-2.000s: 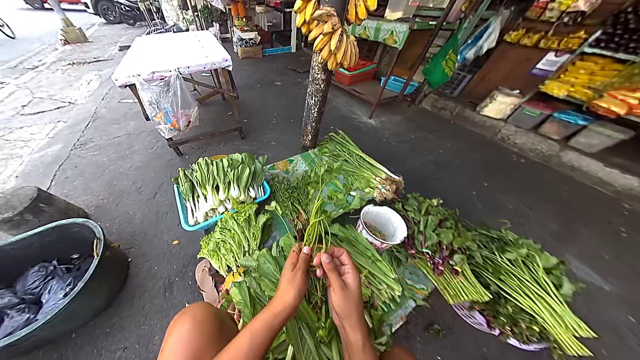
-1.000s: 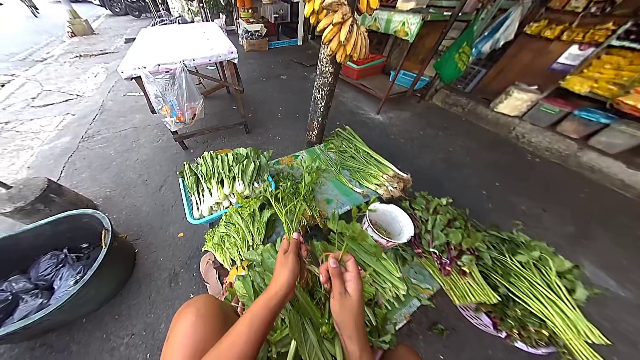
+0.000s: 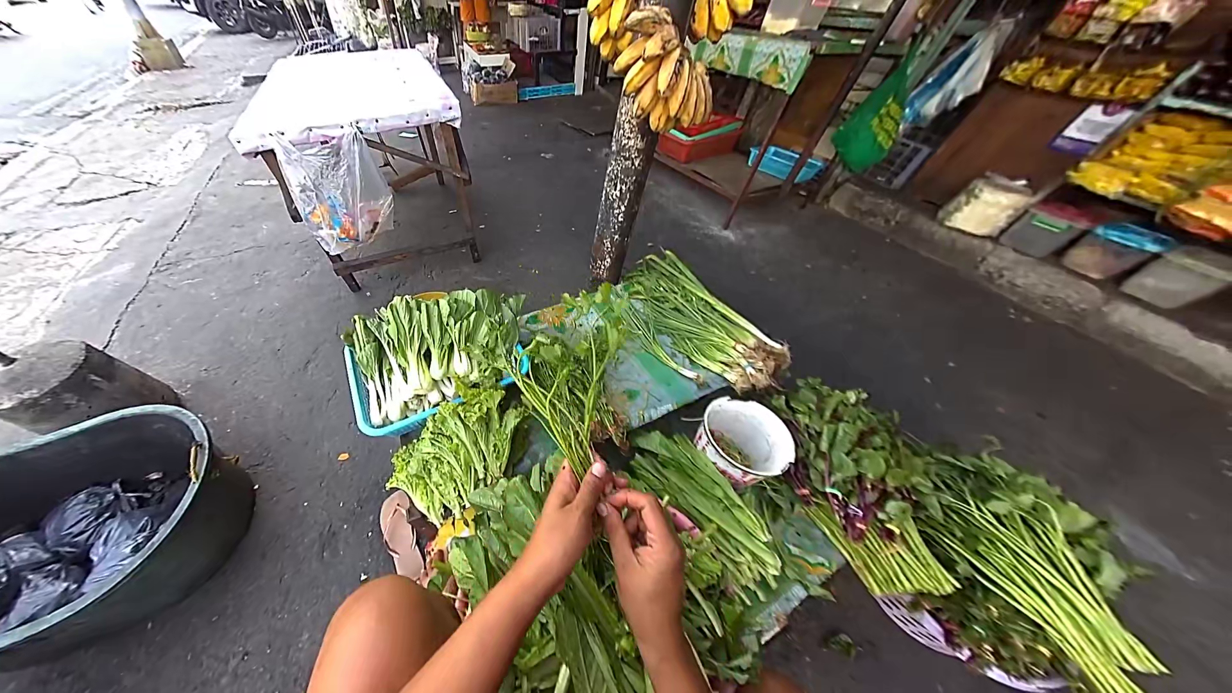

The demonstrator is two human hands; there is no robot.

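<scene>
My left hand (image 3: pixel 575 500) pinches the stem ends of a small bunch of leafy green herbs (image 3: pixel 568 395), whose leaves point away from me. Close against it, my right hand (image 3: pixel 643 534) has its thumb and fingertips together at the stem ends; what lies between them is too small to tell. Below both hands spread broad leafy greens (image 3: pixel 515 544). A white bucket (image 3: pixel 746 438) is right of the bunch, and spring onions (image 3: pixel 707 322) with roots lie beyond it. Bok choy (image 3: pixel 438 346) fills a blue basket (image 3: pixel 364 409) at the left, with lettuce (image 3: pixel 462 452) in front.
A dark tub (image 3: pixel 207 481) with black plastic bags stands at the left. At the right, bundles of long-stemmed greens (image 3: pixel 1039 568) rest over a purple basket (image 3: pixel 914 626). Bananas (image 3: pixel 664 72) hang on a post (image 3: pixel 621 192); a white-topped table (image 3: pixel 351 87) stands behind.
My hands, apart a second ago, have come together at the stem ends. The bunch in my left hand looks fuller than two seconds ago.
</scene>
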